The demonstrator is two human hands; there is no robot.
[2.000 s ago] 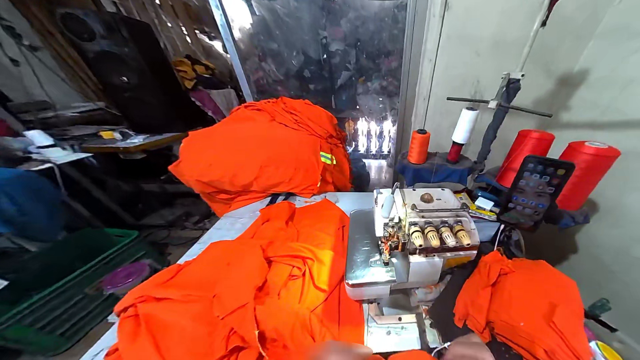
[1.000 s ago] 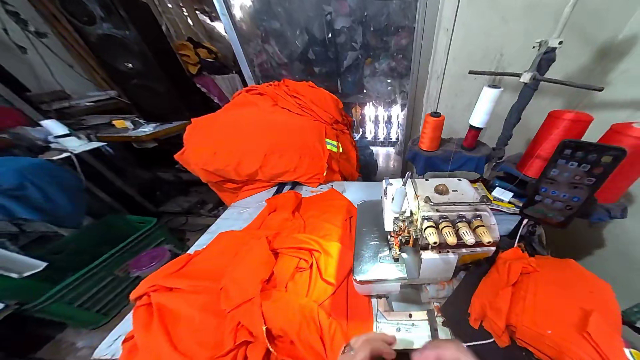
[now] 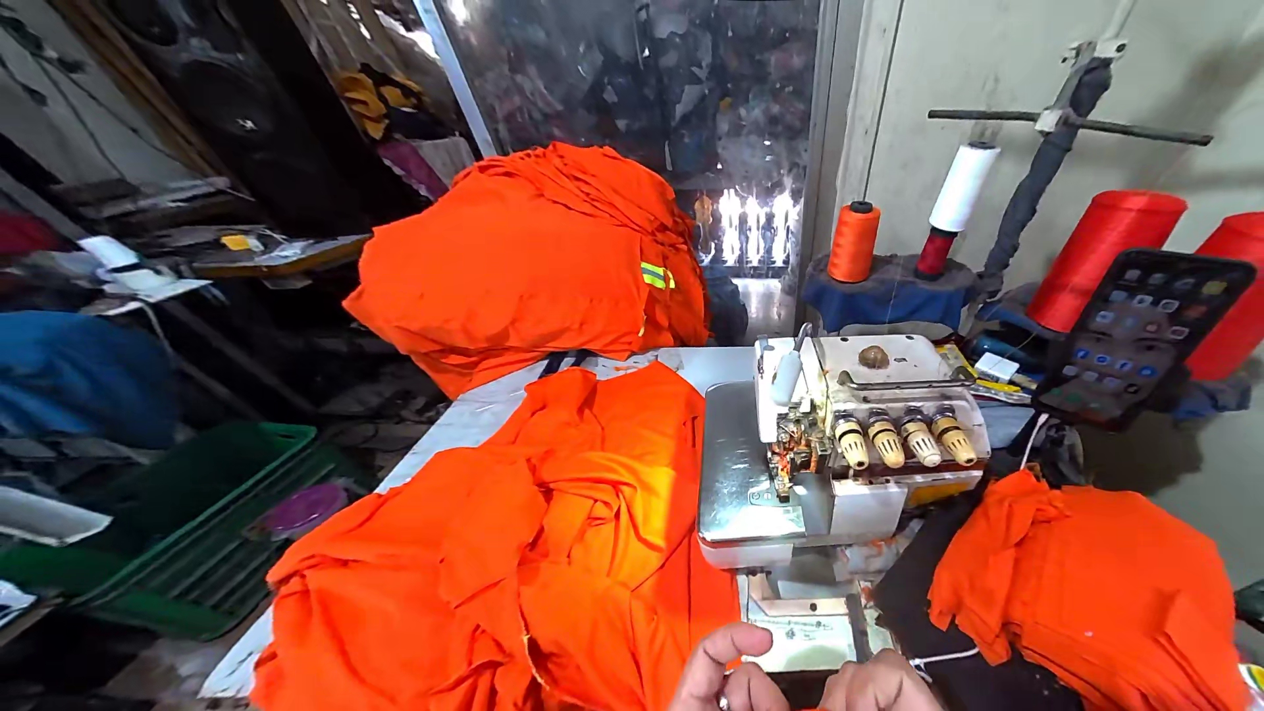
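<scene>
At the bottom edge, my left hand [image 3: 729, 671] and my right hand [image 3: 879, 683] are close together below the serger [image 3: 849, 425]. Their fingers are curled, and the frame cuts them off. A bit of orange shows between them; whether either hand grips it is unclear. Orange fabric [image 3: 612, 553] lies spread over the table to the left of my hands. Behind it rises a large heap of orange cloth [image 3: 523, 257] with a reflective strip. More orange fabric [image 3: 1096, 583] is bunched at the right. The serger has several tension dials and an open lower front.
Thread cones, one orange [image 3: 853, 243] and one white [image 3: 964, 188], stand behind the serger. Large red cones [image 3: 1106, 257] and a mounted smartphone [image 3: 1141, 341] are at the right. A green plastic crate [image 3: 188, 563] is at the left, below a black loudspeaker [image 3: 247, 118].
Both hands show more fully at the bottom edge than two seconds ago, and the fingers of my left hand have lifted clearer into view. The view has shifted somewhat.
</scene>
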